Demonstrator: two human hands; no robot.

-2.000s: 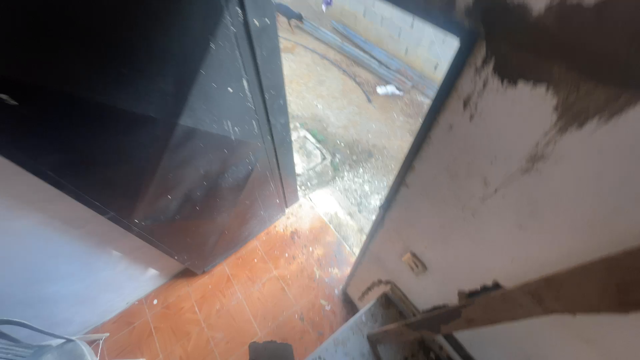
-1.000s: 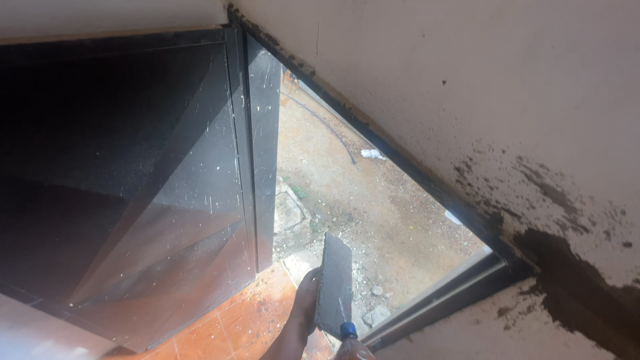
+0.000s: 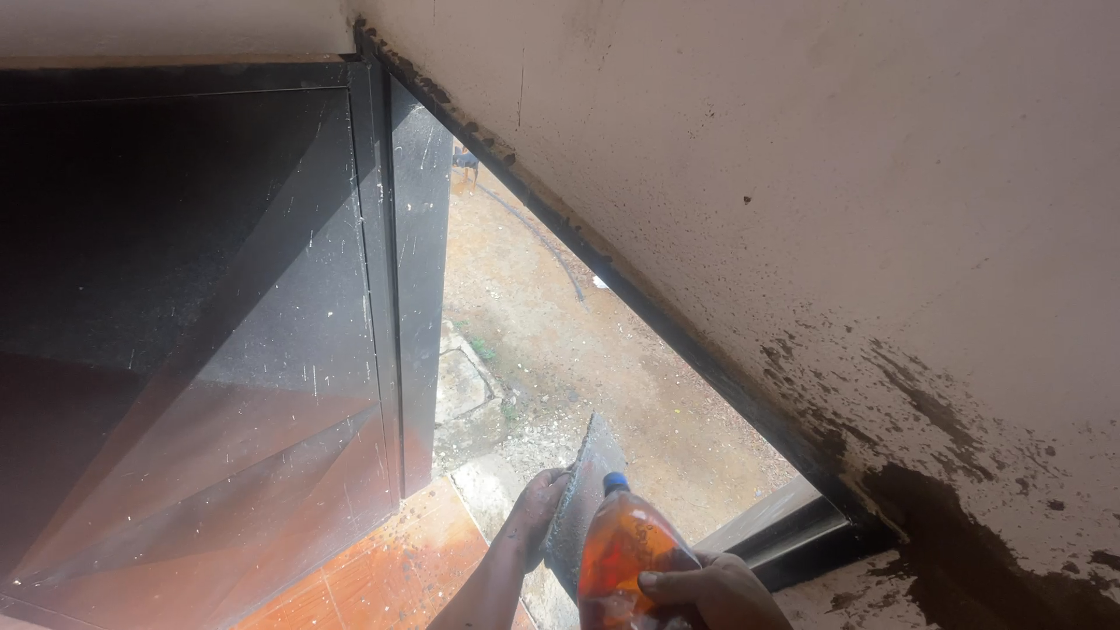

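My left hand (image 3: 541,512) grips the left edge of a flat grey board (image 3: 584,503), which is held tilted near the bottom middle. What the board is made of, I cannot tell. In my right hand (image 3: 713,588) is a clear plastic bottle (image 3: 632,547) with a blue cap and orange-looking contents or see-through colour. The bottle stands upright just right of the board and overlaps its lower part. Its base runs out of view at the bottom.
A dark metal door (image 3: 201,306) with pale specks fills the left. Its dark frame (image 3: 612,271) runs slanting along a pale wall (image 3: 831,175) with wet-looking mortar (image 3: 962,560) at lower right. Orange floor tiles (image 3: 394,569) meet the threshold; outside lie bare ground and a concrete cover (image 3: 461,385).
Two seconds ago neither hand was plainly in view. Since one second ago, the bottle has come further up into view, with my right hand on it. The view has swung towards the doorway's top.
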